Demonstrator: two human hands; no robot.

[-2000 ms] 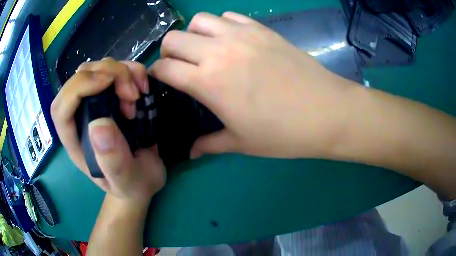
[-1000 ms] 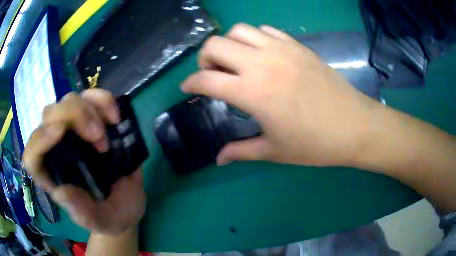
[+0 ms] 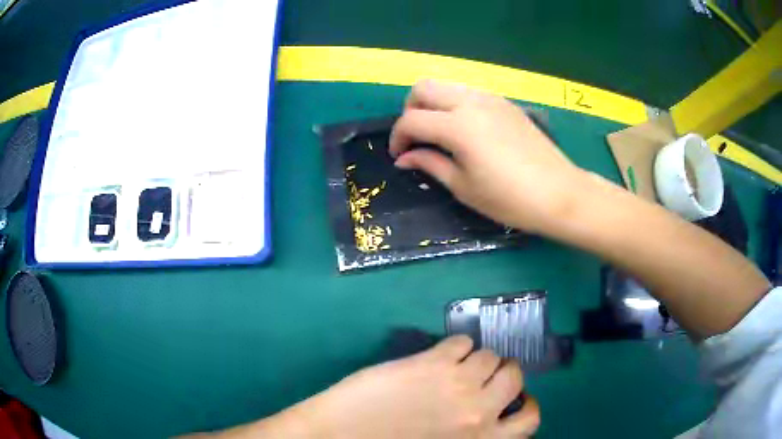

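The flat black housing (image 3: pixel 513 329), with pale shiny ribs, lies on the green mat. My left hand (image 3: pixel 446 386) is curled at its lower edge, with a small part of a black object (image 3: pixel 513 405) showing between the fingers; the rest is hidden. My right hand (image 3: pixel 467 154) is over the shallow black pin tray (image 3: pixel 446 225), thumb and fingertips close together and pointing down-left. Whether a pin is between them cannot be told. Small gold pins (image 3: pixel 364 214) lie scattered at the tray's left end.
A blue-rimmed white panel (image 3: pixel 163 103) stands at left, with dark oval mesh pieces (image 3: pixel 33 326) beside it. At right are a white ring (image 3: pixel 688 176), brown cardboard (image 3: pixel 639 146) and dark shiny pieces (image 3: pixel 630 300) partly under my right forearm. Yellow tape (image 3: pixel 369 66) runs behind the tray.
The view has shifted, showing more of the panel and tray. My right hand has left the housing for the pin tray. My left hand has come from the left to the housing's lower edge.
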